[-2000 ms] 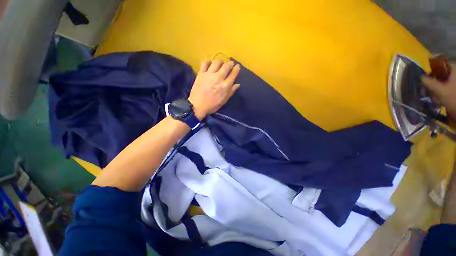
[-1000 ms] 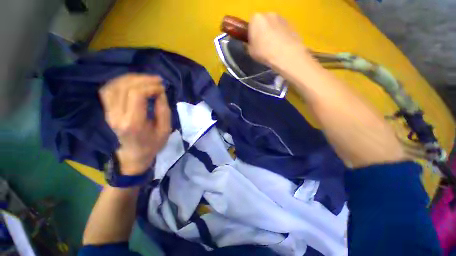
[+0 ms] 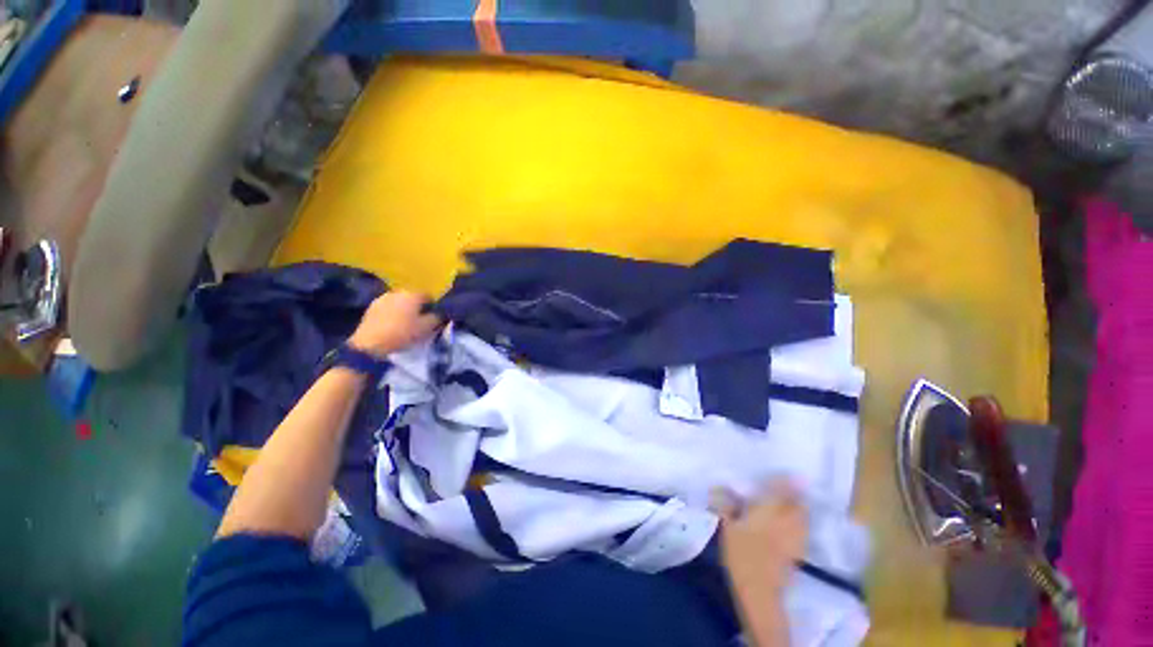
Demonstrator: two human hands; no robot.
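The navy jacket (image 3: 759, 291) lies across the table with its pale inside (image 3: 594, 436) showing toward me and a bunched navy part at left. My left hand (image 3: 396, 324) grips the jacket near its upper left, at the edge between navy and pale cloth. My right hand (image 3: 762, 518) is blurred over the pale cloth at the lower right; its fingers' hold on the cloth cannot be told. The steam iron (image 3: 938, 461) stands at the right, partly on a dark grey pad (image 3: 989, 584), with no hand on it.
The yellow pressing table (image 3: 607, 152) lies under the jacket. A grey padded arm (image 3: 190, 177) stands at left, with another iron (image 3: 36, 288) beyond it. A blue object (image 3: 582, 28) is at the back. The steam hose (image 3: 1056, 594) trails at lower right, beside bright pink cloth (image 3: 1113, 430).
The iron has gone from my right hand over the jacket to the right side of the table. My right hand is now over the pale cloth, and my left hand has taken hold of the jacket. The view has shifted.
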